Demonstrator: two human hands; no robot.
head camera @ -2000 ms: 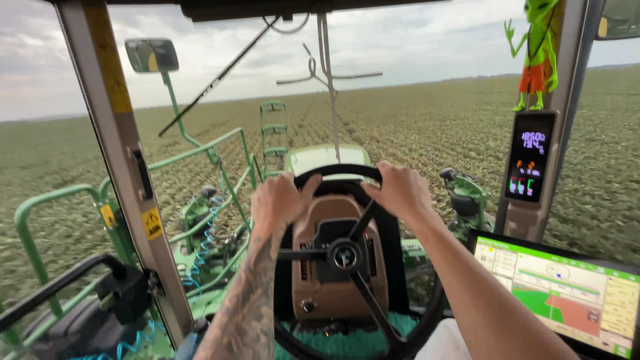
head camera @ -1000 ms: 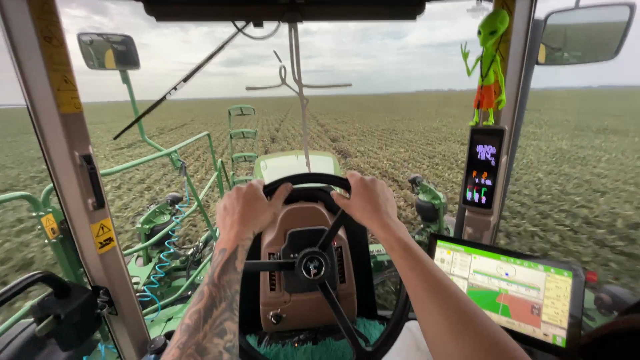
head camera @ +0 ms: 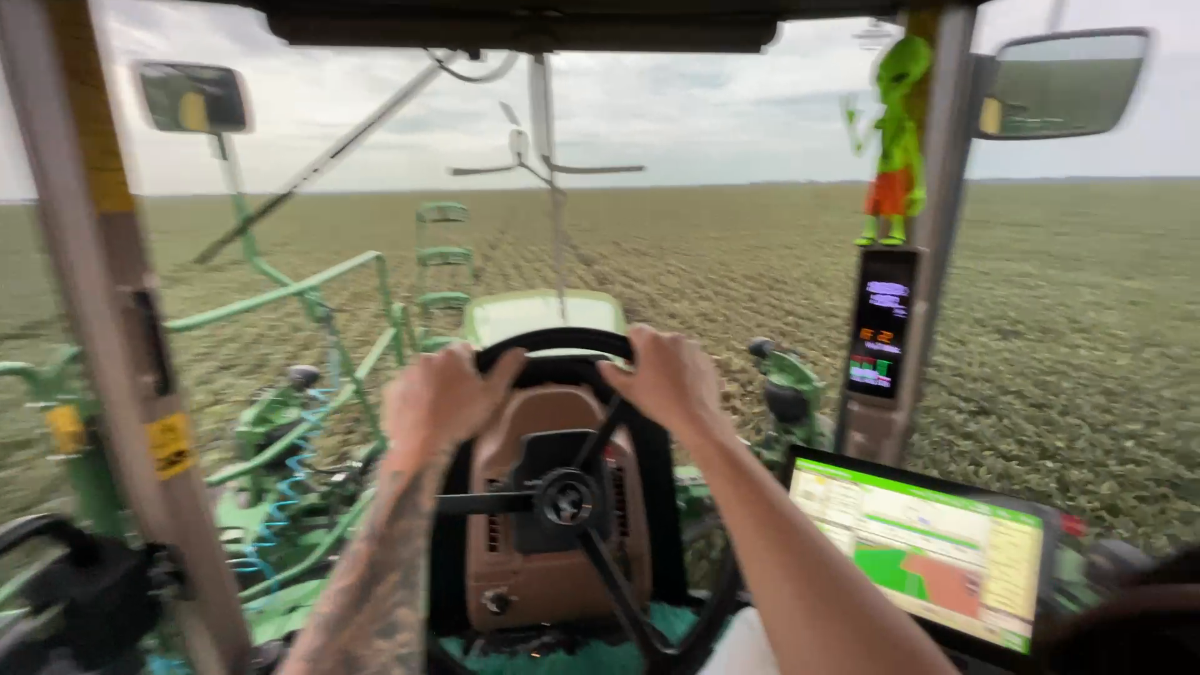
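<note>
Both hands are on the upper rim of a black three-spoke steering wheel (head camera: 562, 339). My left hand (head camera: 441, 398) grips the rim's upper left, its thumb along the inner side; the forearm below it is tattooed. At the upper right, my right hand (head camera: 667, 377) is closed round the rim, thumb inward. Between the forearms stands a brown steering column console (head camera: 558, 600) with a dark panel behind the wheel hub. The wheel's lower right part is partly hidden by my right forearm.
A lit touchscreen monitor (head camera: 919, 553) stands at the lower right. A narrow display (head camera: 881, 323) and a green alien figure (head camera: 895, 141) are on the right pillar. Outside are mirrors, green railings (head camera: 281, 292), the pale green hood (head camera: 544, 314) and crop rows (head camera: 656, 244).
Both hands stay on the wheel rim. The view has swung to the right since the oldest frame, bringing the right mirror fully into sight.
</note>
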